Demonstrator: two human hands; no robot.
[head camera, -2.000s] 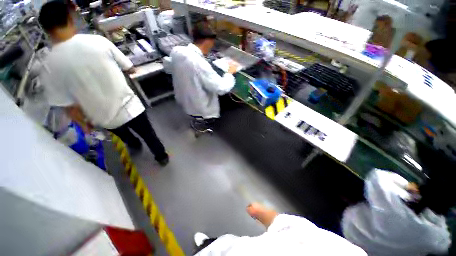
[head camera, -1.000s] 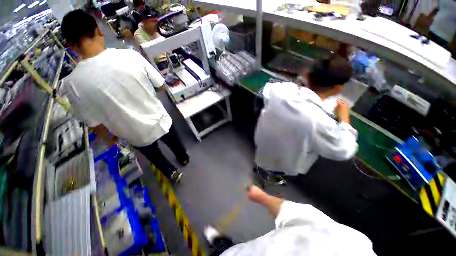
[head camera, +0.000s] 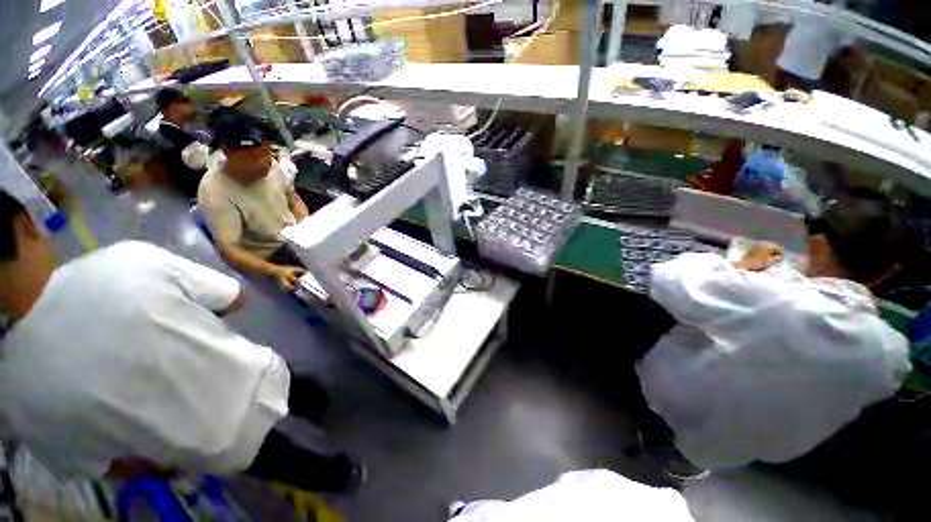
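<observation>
Neither of my hands is in view. A white sleeve (head camera: 582, 500), apparently mine, is cut off by the bottom edge. Nearest ahead, a white machine with an upright frame (head camera: 446, 204) stands on a small white table (head camera: 449, 372). A block of stacked clear blister trays (head camera: 526, 226) lies right of it at the green bench's end (head camera: 590, 253). Another clear tray with dark pockets (head camera: 653, 250) lies further right, partly behind a person.
A person in a white coat (head camera: 766, 347) leans over the bench at right. A person in a light shirt (head camera: 143, 357) stands close at left. A seated person (head camera: 250, 199) is behind the machine. A long white shelf (head camera: 510, 86) runs above the bench. Blue bins (head camera: 153, 500) are at lower left.
The machine and its table now appear larger and more central. The bare hand seen earlier above the floor has left the picture; only the sleeve remains. The blue device is no longer clearly visible.
</observation>
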